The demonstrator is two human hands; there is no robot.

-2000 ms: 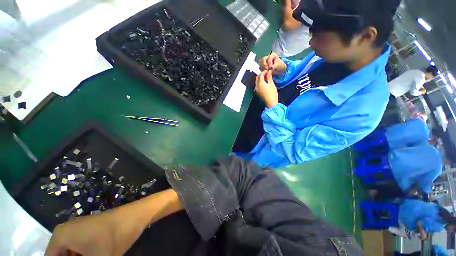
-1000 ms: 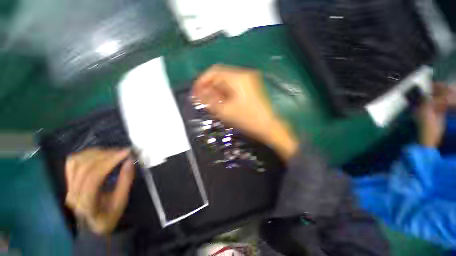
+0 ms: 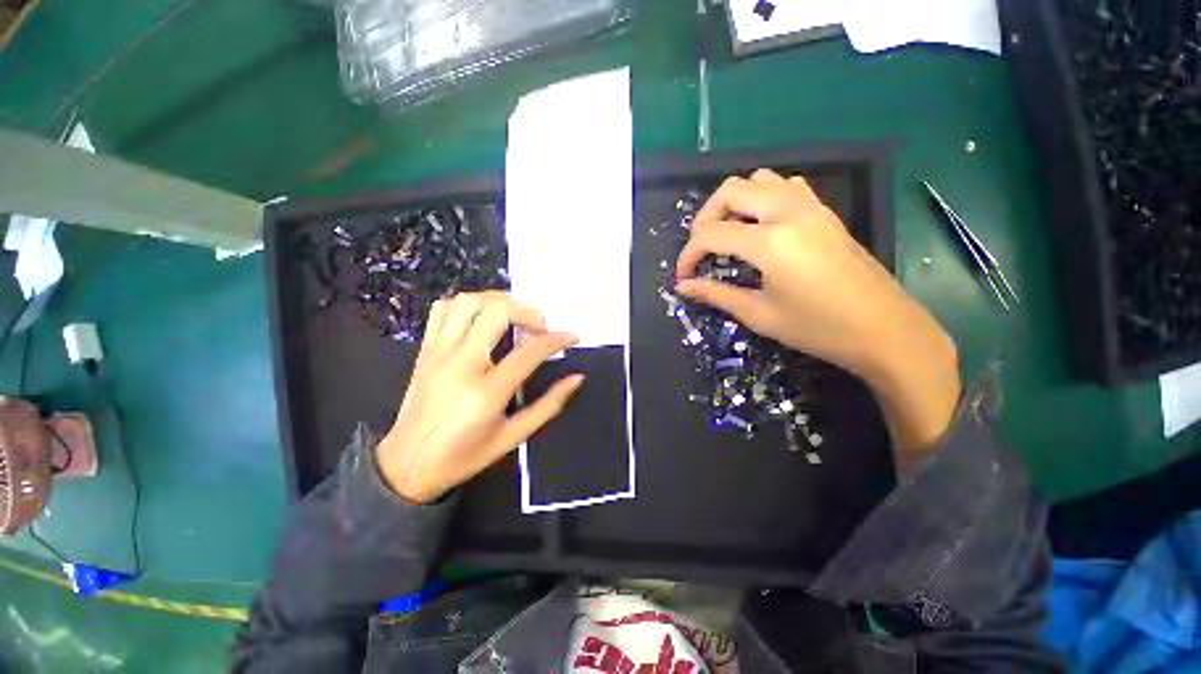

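Observation:
A long white strip [image 3: 569, 211] lies over the middle of the black parts tray [image 3: 738, 527]. Its lower end is a black rectangle with a thin white border [image 3: 580, 441]. Small dark parts [image 3: 415, 270] are piled in the tray's left half, and brighter-ended small parts [image 3: 738, 375] in its right half. My left hand [image 3: 481, 382] rests on the strip's left edge, thumb and index finger apart, nothing visible between them. My right hand [image 3: 797, 277] is over the right pile, thumb and index fingertips close together at its left side; whether they hold a part is too small to tell.
Tweezers [image 3: 971, 246] lie right of the tray. A second dark parts tray [image 3: 1100, 316] stands at far right. Clear plastic trays [image 3: 461, 46] and white paper [image 3: 922, 24] lie beyond. A pale post [image 3: 125, 184], white plug [image 3: 82, 345] and pink fan [image 3: 20, 461] are at left.
The view has swung from the neighbour's side to straight above the near tray. Since one second ago, my left hand has moved onto the strip's edge and my right hand has moved down over the right pile.

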